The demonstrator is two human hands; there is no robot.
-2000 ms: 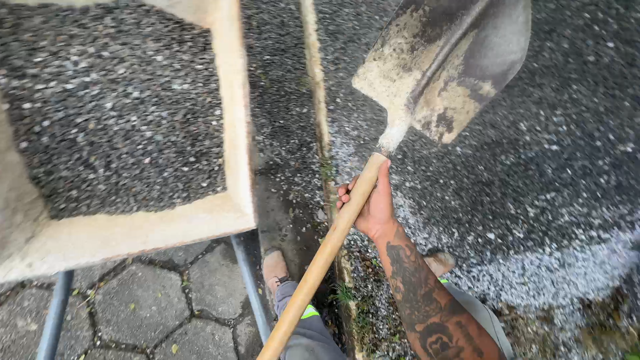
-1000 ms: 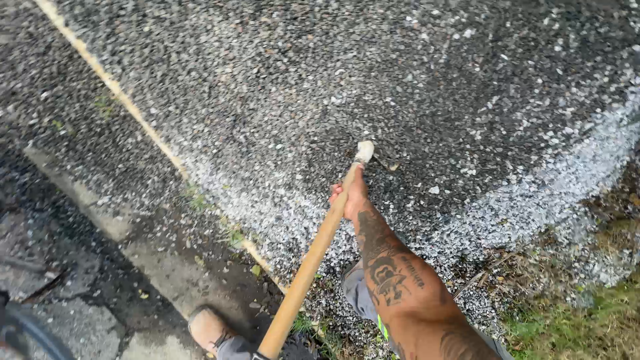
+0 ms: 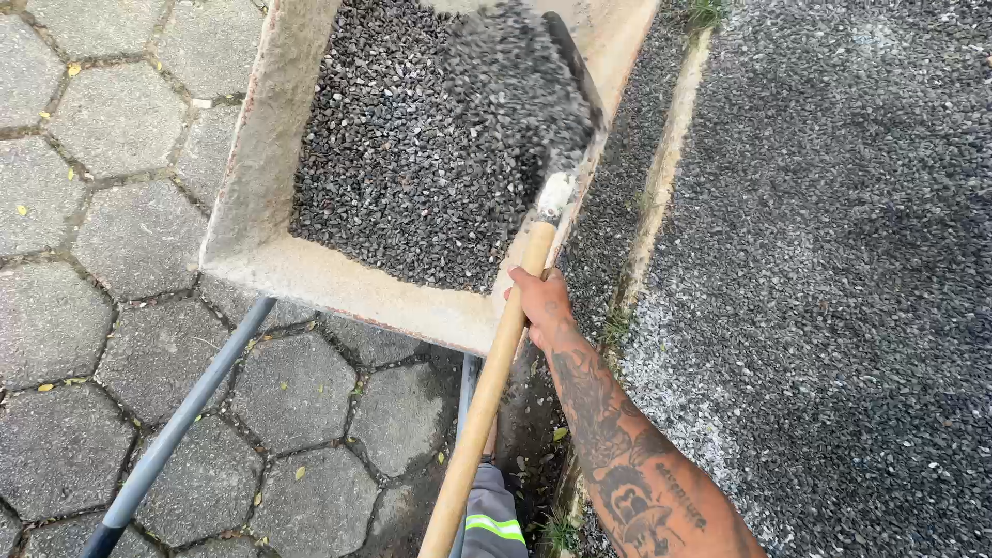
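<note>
My right hand (image 3: 540, 301) is closed around the wooden handle of a shovel (image 3: 496, 372), close below its metal socket. The shovel's blade (image 3: 575, 71) is tilted over the right wall of a wheelbarrow (image 3: 372, 287), and blurred gravel (image 3: 511, 74) slides off it to the left. Dark gravel (image 3: 395, 170) fills much of the wheelbarrow's tray. The lower end of the shovel handle runs out of the bottom of the view, and my left hand is not seen.
Spread gravel (image 3: 837, 271) covers the ground at the right, behind a narrow concrete curb (image 3: 663, 167). Hexagonal pavers (image 3: 116, 225) lie at the left. Two metal wheelbarrow handles, the left one (image 3: 186, 411) longer in view, reach toward me. My trouser leg (image 3: 490, 504) stands beside the right one.
A second ago the shovel's blade was down at the ground gravel beyond the curb. It is now over the wheelbarrow with gravel coming off it. The view has swung left.
</note>
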